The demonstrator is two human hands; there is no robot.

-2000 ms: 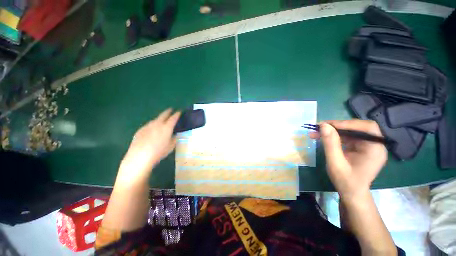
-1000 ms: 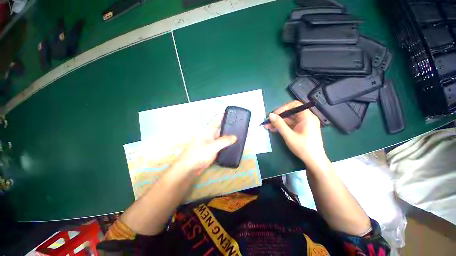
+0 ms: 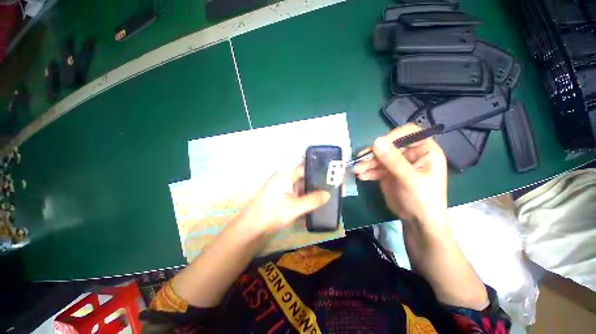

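Note:
My left hand (image 3: 278,202) holds a black phone case (image 3: 322,212) upright over the sheets, thumb across its face. My right hand (image 3: 412,169) grips dark tweezers (image 3: 418,136) like a pen. The tweezers' pale tip points left to a small pale camera plate (image 3: 335,173) with dark holes, at the upper right of the case face; whether the tip grips it I cannot tell. Under the hands lie a white adhesive sheet (image 3: 225,156) and a tan patterned sheet (image 3: 202,205).
Black phone cases (image 3: 441,72) are piled at the right, with a glossy black case tray (image 3: 562,78) beyond. Small metal parts (image 3: 8,202) lie at far left. A pale rail (image 3: 150,62) borders the green bench. A red stool (image 3: 104,314) and clear plastic bags (image 3: 490,238) are below.
The left hand brought the case from the left to the middle, in front of the tweezers. A pale camera plate now shows on the case at the tweezers' tip. The view has shifted right.

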